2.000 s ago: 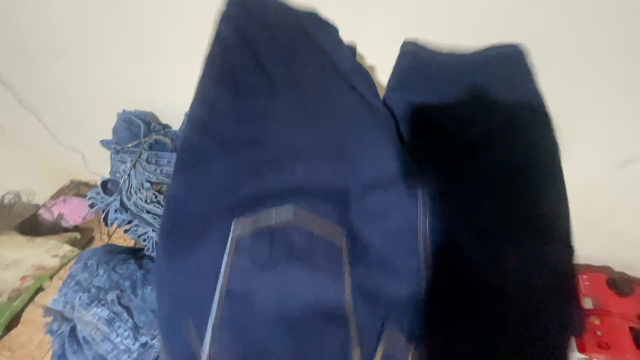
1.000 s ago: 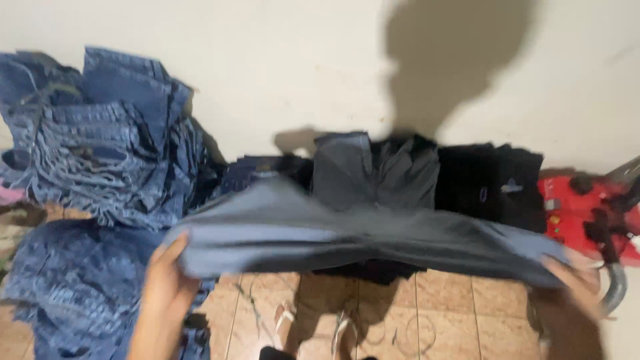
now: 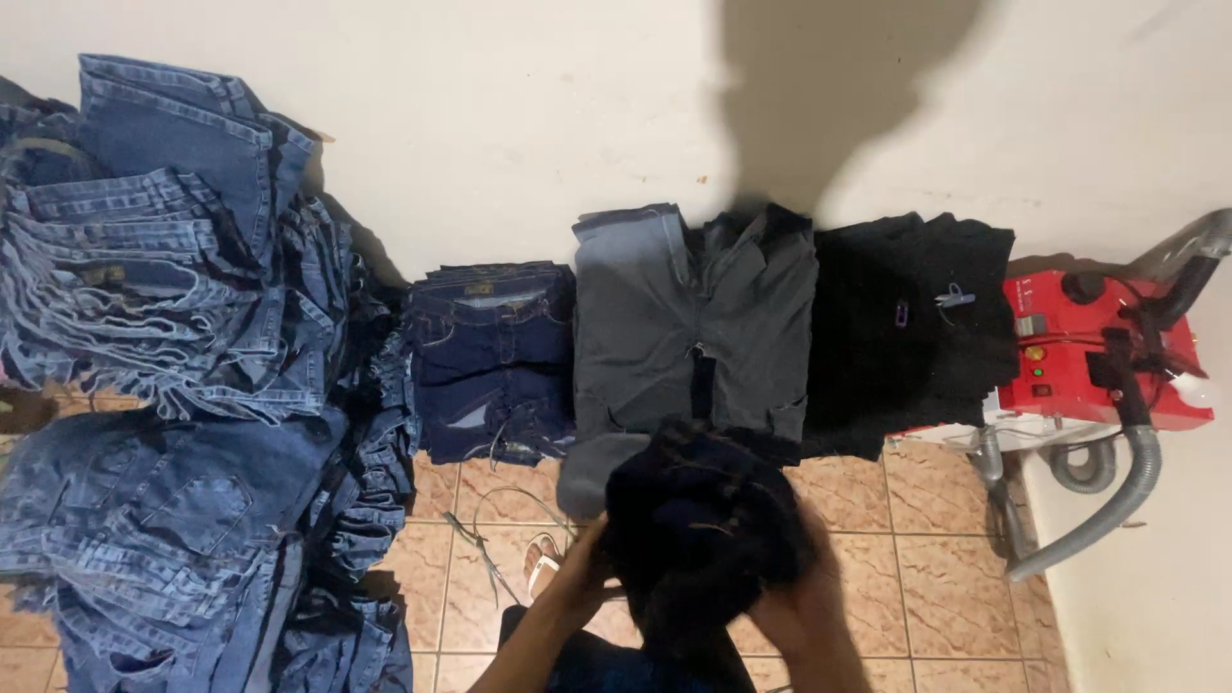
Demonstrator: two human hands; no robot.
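A bunched dark garment (image 3: 703, 529), blurred, is gripped between my left hand (image 3: 580, 577) on its left side and my right hand (image 3: 801, 599) on its right side. Parts of the fingers are hidden by the cloth. Just beyond it lies a stack of dark grey trousers (image 3: 635, 337). Left of that stack is a pile of folded dark blue jeans (image 3: 491, 337), and to its right a pile of black garments (image 3: 866, 346) with a small light clip on top.
Tall heaps of blue denim (image 3: 144, 289) and more jeans (image 3: 192, 491) fill the left. A red machine (image 3: 1068, 337) with a grey corrugated hose (image 3: 1145, 481) stands at the right. A pale wall (image 3: 481, 125) rises behind; a cord (image 3: 481, 549) lies on the tiled floor (image 3: 866, 587).
The garment was stretched wide between my hands a second ago. Now it is bunched, and my hands have come close together, lower in view.
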